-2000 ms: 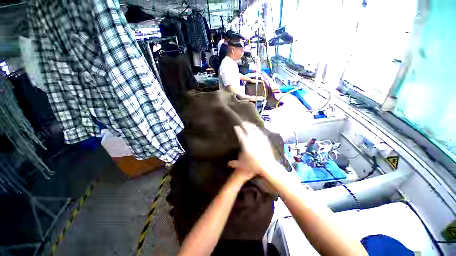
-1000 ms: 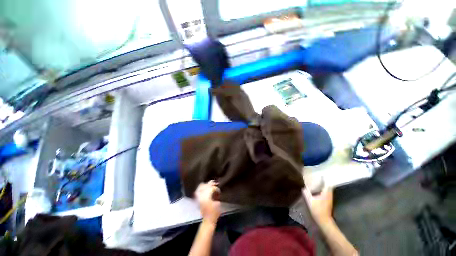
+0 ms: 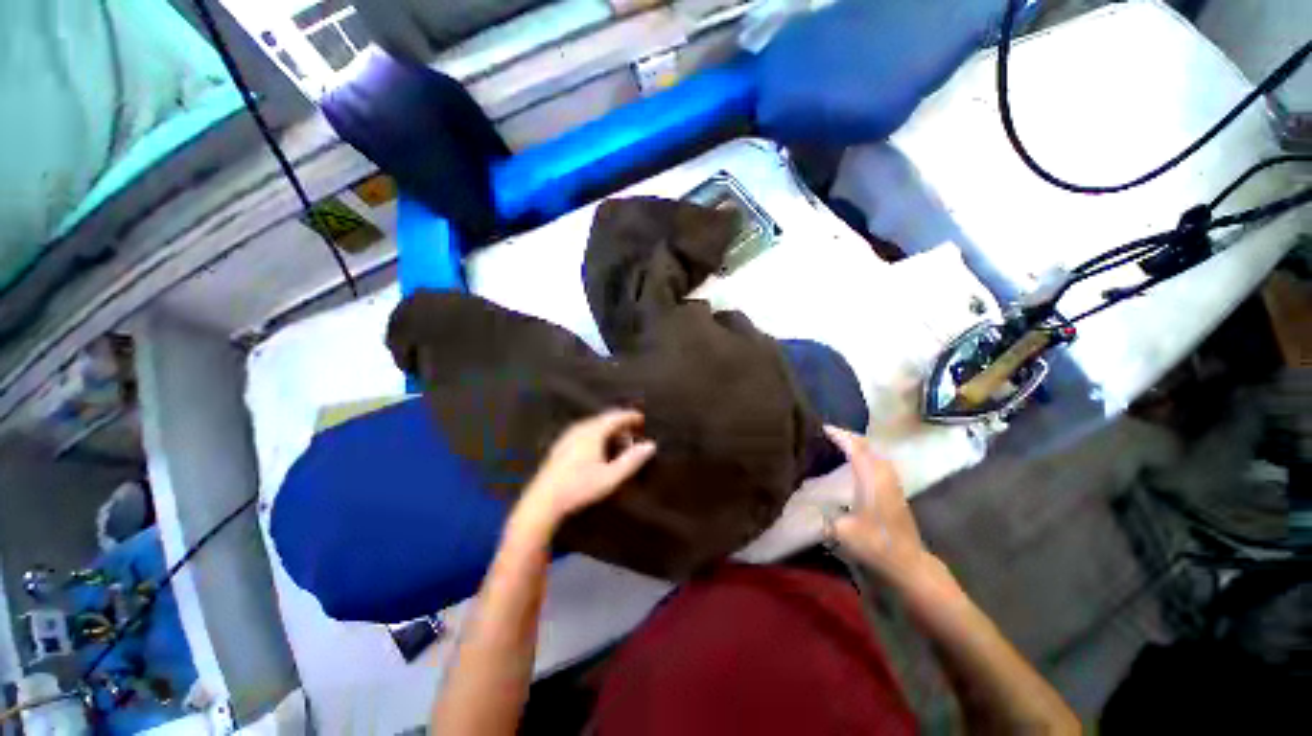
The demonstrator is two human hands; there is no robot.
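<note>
The dark brown shorts (image 3: 691, 417) lie bunched over the long navy-blue pad (image 3: 381, 503), whose rounded left end is bare. One short leg sticks up behind the pad and another part spreads to the left. My left hand (image 3: 587, 463) is on the middle of the shorts, with thumb and fingers curled on the cloth. My right hand (image 3: 871, 511) is at the right edge of the shorts, index finger stretched to the cloth; whether it grips is unclear. The pad's right end shows beyond the shorts.
The steam iron (image 3: 996, 377) stands on the right edge of the white table (image 3: 899, 309), its dark cables (image 3: 1151, 252) running right. A small silver tray (image 3: 741, 216) lies behind the shorts. A bright blue frame (image 3: 619, 144) crosses behind. A small dark object (image 3: 417, 636) lies below the pad's left end.
The shorts have shifted right along the pad and are more bunched, baring its left end. My left hand has moved up from the front hem onto the middle of the cloth.
</note>
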